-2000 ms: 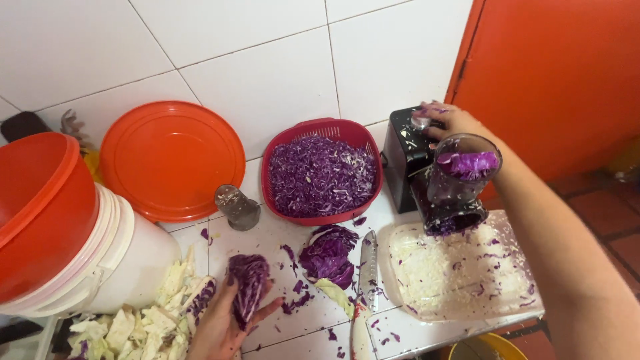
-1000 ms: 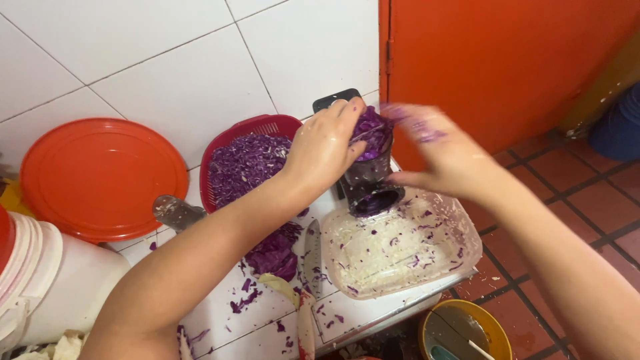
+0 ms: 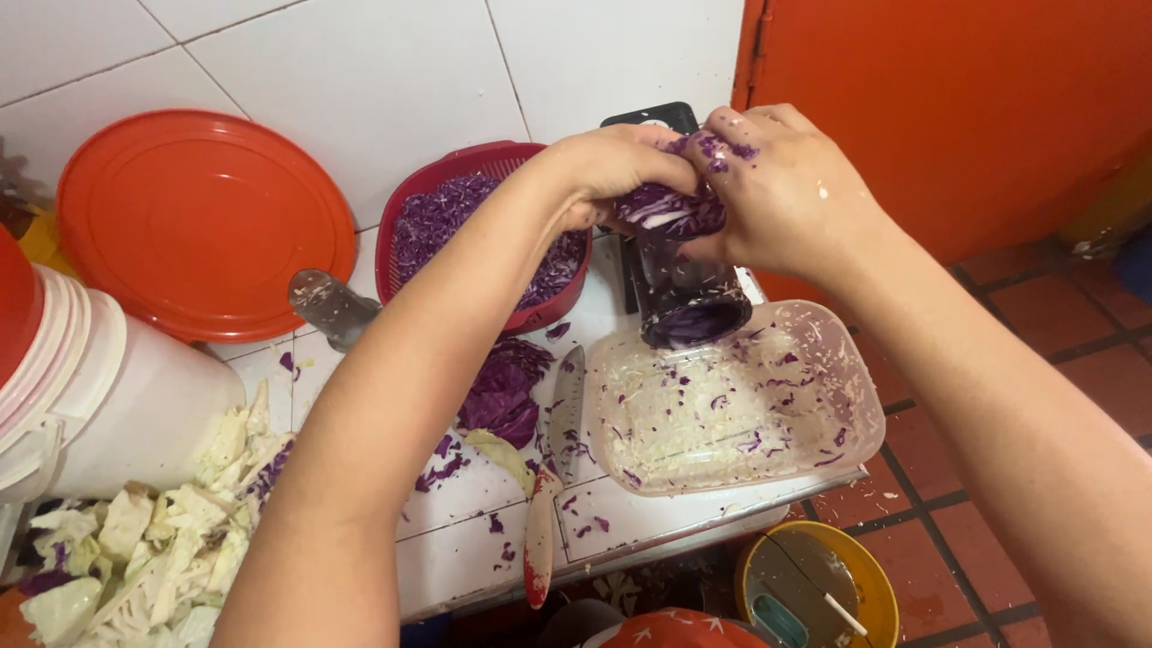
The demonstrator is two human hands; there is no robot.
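Note:
Both hands meet over the black electric vegetable shredder (image 3: pixel 679 292) at the counter's right. My left hand (image 3: pixel 625 171) grips a piece of purple cabbage (image 3: pixel 670 209) at the mouth of the machine's feed chute. Against the same piece, from the right, my right hand (image 3: pixel 778 184) presses with curled fingers; bits of cabbage stick to its back. Below the shredder's round outlet lies a clear plastic container (image 3: pixel 733 405) with white and purple shreds. A red colander (image 3: pixel 389 247) of shredded purple cabbage stands behind my left forearm. Another purple cabbage chunk (image 3: pixel 504 391) lies beside a knife (image 3: pixel 553 468).
A clear pusher (image 3: pixel 333 306) stands left of the colander. An orange lid (image 3: pixel 207 225) leans on the tiled wall. White buckets (image 3: pixel 153 405) and cut pale cabbage (image 3: pixel 171 540) are at left. A yellow bucket (image 3: pixel 877 576) with liquid stands below the counter's front edge.
My left hand has moved from low over the counter, where it held a cabbage piece, up to the chute. My right hand has gone from the machine's top to the cabbage at the chute mouth.

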